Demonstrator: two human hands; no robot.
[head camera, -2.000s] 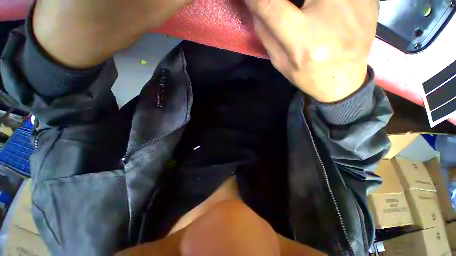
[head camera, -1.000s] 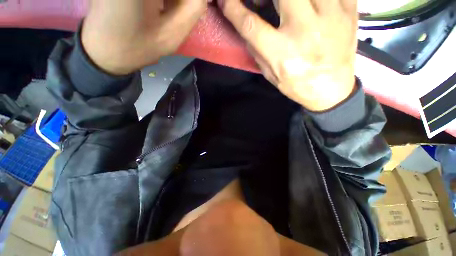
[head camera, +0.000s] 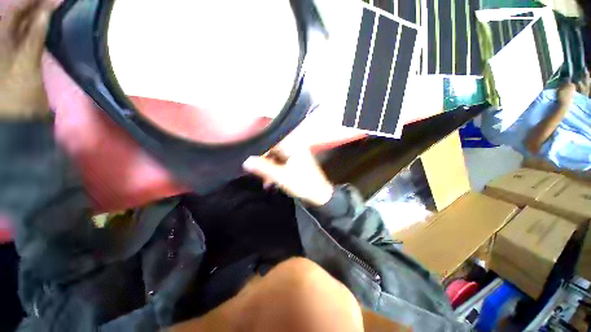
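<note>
A glossy black plastic frame (head camera: 214, 162) with a big round opening lies over the bench's front edge at upper left. White surface and pink mat show through the opening. My right hand (head camera: 291, 174) is at the frame's lower right edge, thumb and fingertips on its rim. My left hand (head camera: 24, 71) is blurred and cut off at the left picture edge, beside the frame's left corner; its fingers cannot be made out. Right of the frame, a strip sheet (head camera: 380, 71) with parallel black bars lies on a white surface.
More strip sheets (head camera: 451, 39) lie farther right. The pink mat (head camera: 123, 168) runs along the front edge. An open carton (head camera: 453, 227) and closed boxes (head camera: 534, 243) stand below right. Another person's arm (head camera: 551, 123) in a light blue sleeve is at the far right, near white sheets.
The view has swung to the right. The black frame, at the upper right before, is now in front of me. My hands have parted, the right one now at the frame's edge.
</note>
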